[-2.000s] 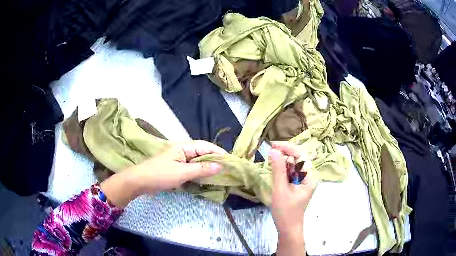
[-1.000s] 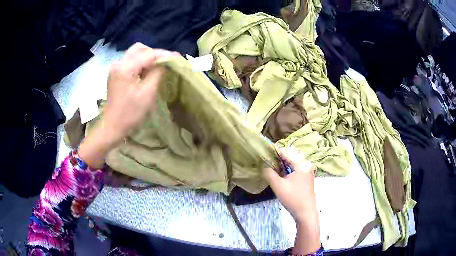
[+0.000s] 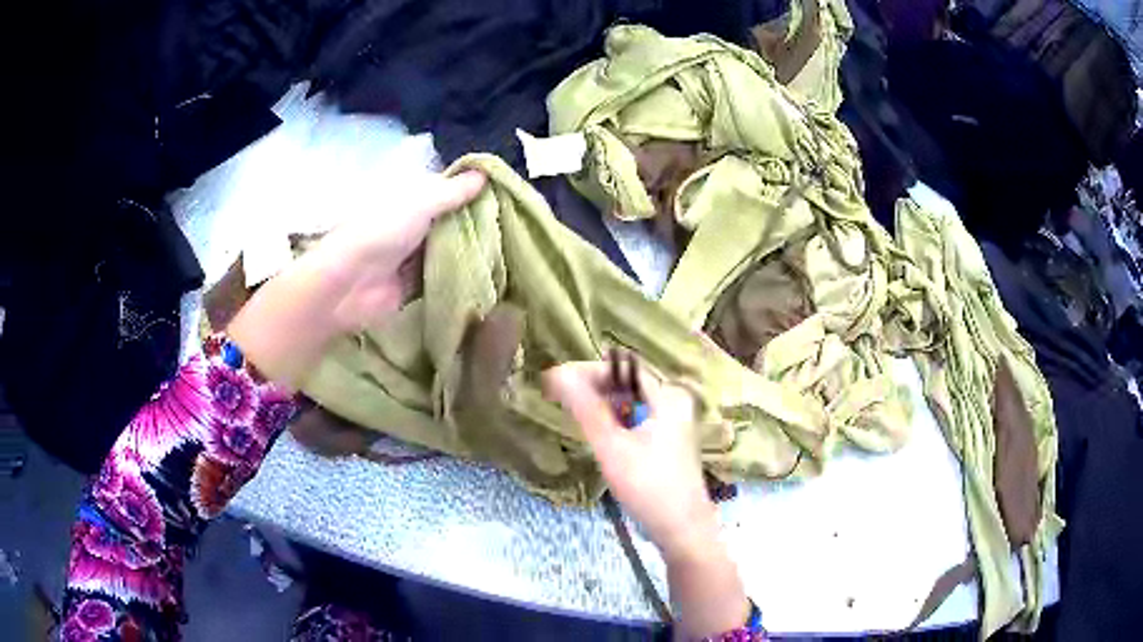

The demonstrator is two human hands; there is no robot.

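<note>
A yellow-green garment with brown parts lies bunched on the white table in front of me. My left hand grips its upper edge at the left and holds it raised in a fold. My right hand is over the middle of the cloth, slightly blurred, with thread snips in the palm, dark blades and a blue part showing. Whether the right fingers also touch the cloth cannot be told. A white care label shows at the garment's left end.
A twisted garment pile of the same green and brown lies behind and to the right, with another white label at its left. Black cloth is heaped behind and at the left. The white table has a curved front edge.
My left hand has lowered slightly and moved right with the cloth. My right hand has moved left from the right edge of the garment to its middle. The view has shifted slightly.
</note>
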